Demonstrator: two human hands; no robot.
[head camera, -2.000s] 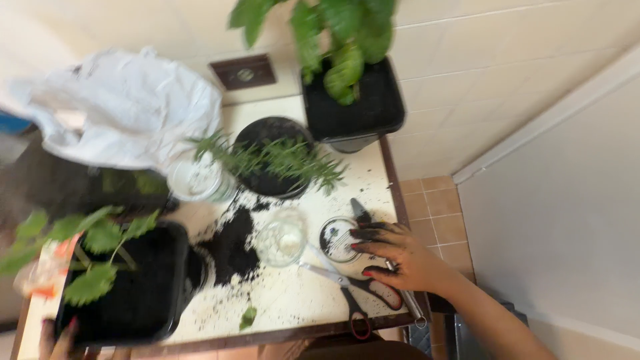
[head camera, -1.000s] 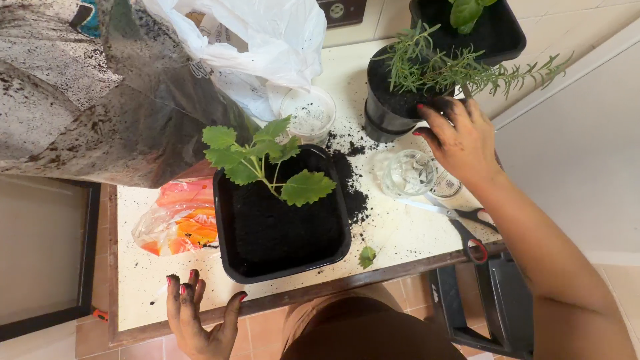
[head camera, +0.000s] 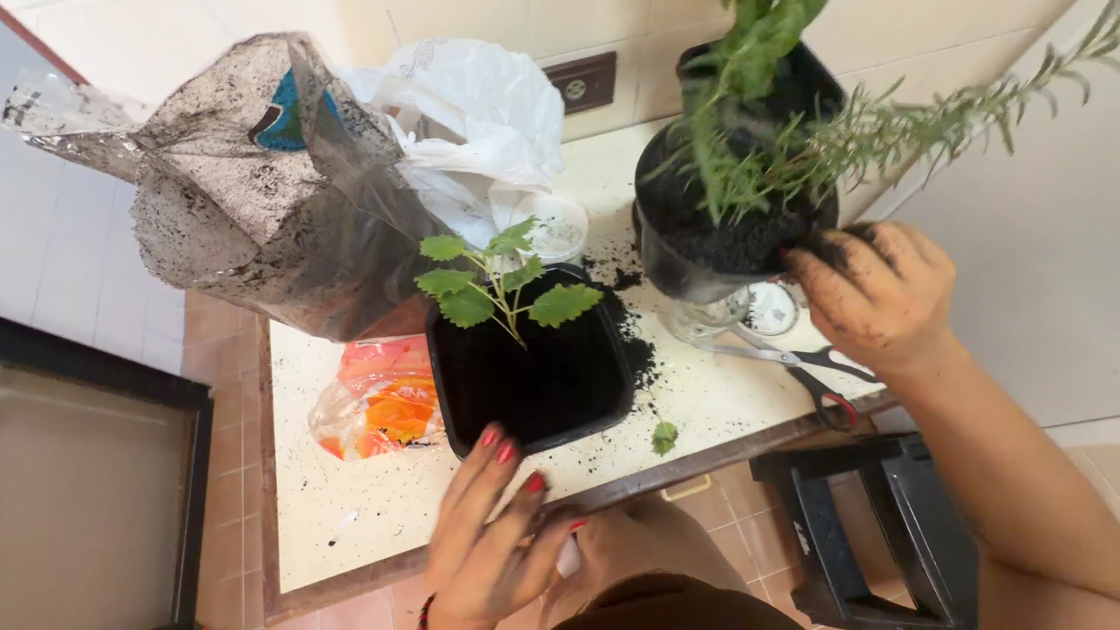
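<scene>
My right hand (head camera: 875, 289) grips the near right rim of a round black plant pot (head camera: 682, 254), which holds dark soil and a rosemary plant (head camera: 787, 171). The pot looks lifted a little over a clear glass jar (head camera: 709, 315). Soil darkens my right fingers. With fingers spread, my left hand (head camera: 499, 534) has its fingertips at the front rim of a square black pot (head camera: 538, 446). A leafy seedling (head camera: 507, 293) with toothed leaves stands in that pot's dark soil.
A large soil bag (head camera: 289, 210) and a white plastic bag (head camera: 481, 105) stand behind, left. Scissors (head camera: 792, 357), a round lid (head camera: 772, 308), spilled soil (head camera: 639, 350) and an orange plastic bag (head camera: 385, 398) lie on the table. Another potted plant (head camera: 752, 79) is at the back, a black step stool (head camera: 866, 525) below.
My right hand has gone from the lid and scissors to the rosemary pot and now holds its rim. My left hand has come up to the square pot's front rim. The view has shifted.
</scene>
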